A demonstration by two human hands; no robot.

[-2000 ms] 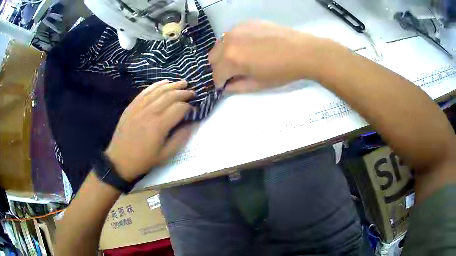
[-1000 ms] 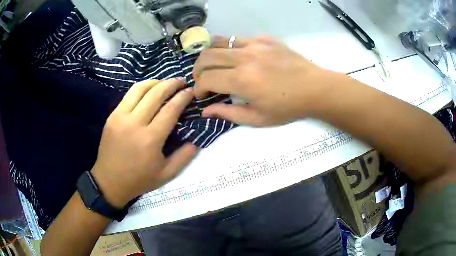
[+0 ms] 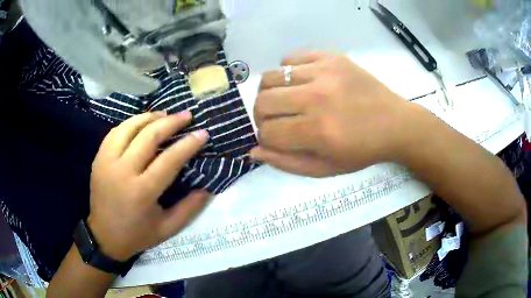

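The striped fabric piece [image 3: 224, 125], dark with thin white stripes, lies under the blurred sewing machine head [image 3: 134, 41] and its cream roller [image 3: 208, 81]. The plain dark garment body [image 3: 43, 151] is heaped at the left. My left hand [image 3: 142, 169], with a black watch, lies flat with spread fingers on the striped fabric, left of and below the roller. My right hand [image 3: 326, 113], with a ring, is at the right edge of the stripes; its thumb touches the edge, and whether the fingers pinch cloth is hidden. The needle is hidden.
Black thread snips [image 3: 407, 41] lie at the upper right of the white table [image 3: 303, 198]. A small metal piece [image 3: 492, 73] and crumpled clear plastic [image 3: 506, 29] are at the far right. A round metal disc [image 3: 238, 71] is beside the roller. A cardboard box [image 3: 407, 238] stands below.
The view has moved closer. My right hand has moved away from the roller to the fabric's right edge, showing more stripes. My left hand stays on the cloth.
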